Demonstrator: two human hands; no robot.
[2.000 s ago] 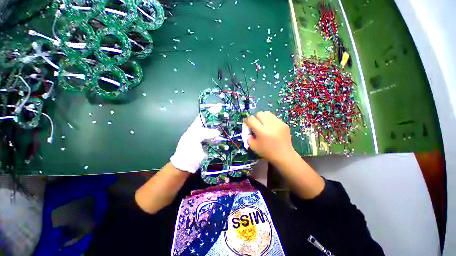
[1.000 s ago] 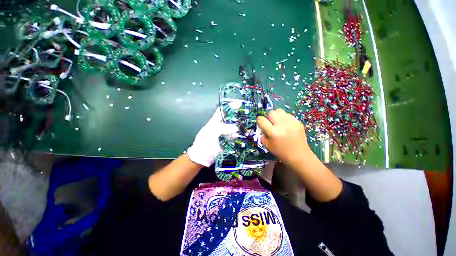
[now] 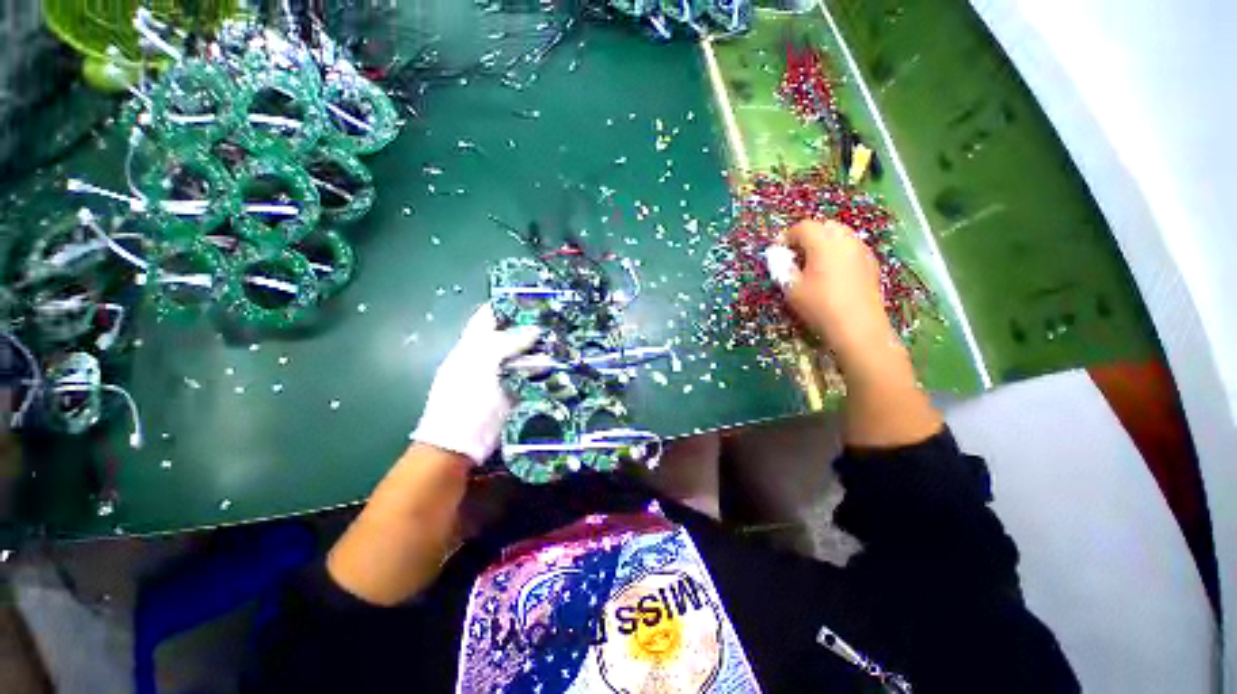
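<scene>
A panel of joined green ring boards (image 3: 543, 427) lies at the table's front edge, with white strips across it and dark leads at its far end. My left hand (image 3: 471, 386), in a white glove, grips the panel's left side. My right hand (image 3: 825, 278), with white wraps on its fingertips, is over the heap of red and black lead wires (image 3: 882, 237). Its fingertips are bent down at the heap; whether they hold a wire cannot be seen.
Stacked ring assemblies (image 3: 274, 203) lie at the left, with a darker tangled group (image 3: 71, 386) at far left. A lime green basket (image 3: 102, 27) is at the upper left. A small red wire bunch (image 3: 806, 84) and a yellow-and-black item (image 3: 859, 163) lie beyond the heap.
My right hand has left the ring panel and moved right to the wire heap. My left hand still holds the panel. The view has shifted, bringing the basket and a far ring group into sight.
</scene>
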